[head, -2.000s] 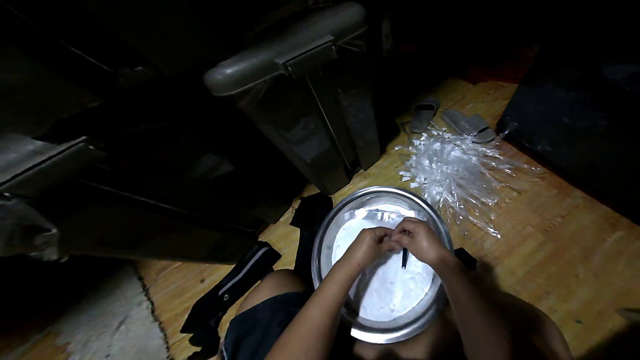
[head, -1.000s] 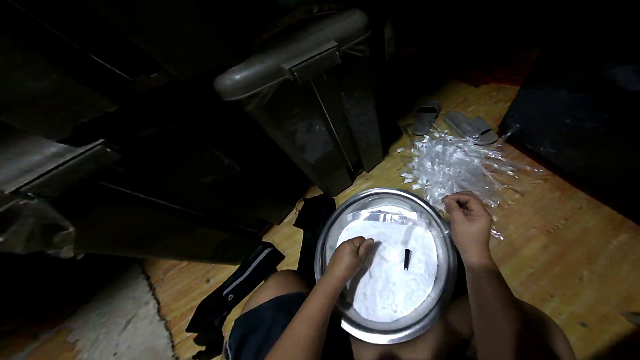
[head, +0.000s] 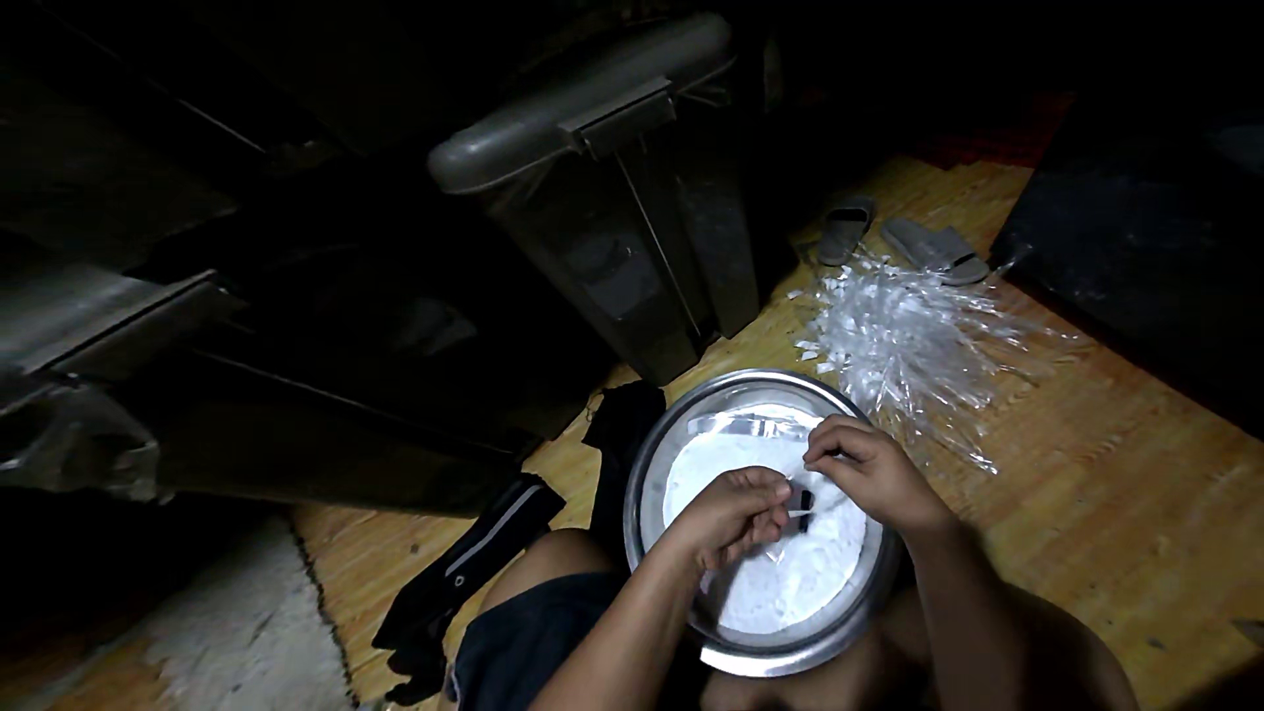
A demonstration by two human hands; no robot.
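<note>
A round metal basin [head: 765, 664] rests on the person's lap, holding a layer of white material [head: 780, 583] whose kind I cannot tell. Over its middle, my left hand [head: 741, 513] pinches a small white strip [head: 798, 513] between thumb and fingers. My right hand [head: 864, 469] is over the basin's right side, thumb and fingertips pinched together close to the left; whether something thin is between them is unclear. A small black object [head: 806, 499] lies on the white material between the hands. Beyond the basin, a heap of clear plastic strips with white bits [head: 904, 341] spreads on the floor.
Grey slippers [head: 928, 247] lie behind the plastic heap. A large lidded bin [head: 632, 257] stands beyond the basin, another lidded bin [head: 118, 326] at left. Black cloth with a light stripe [head: 484, 553] is on the wooden floor [head: 1116, 513]. A dark panel-like object [head: 1155, 237] is at right.
My hands were together over the basin, then apart, with the right one at the basin's rim by the plastic heap. Now they are close together again, a small white strip in my left hand.
</note>
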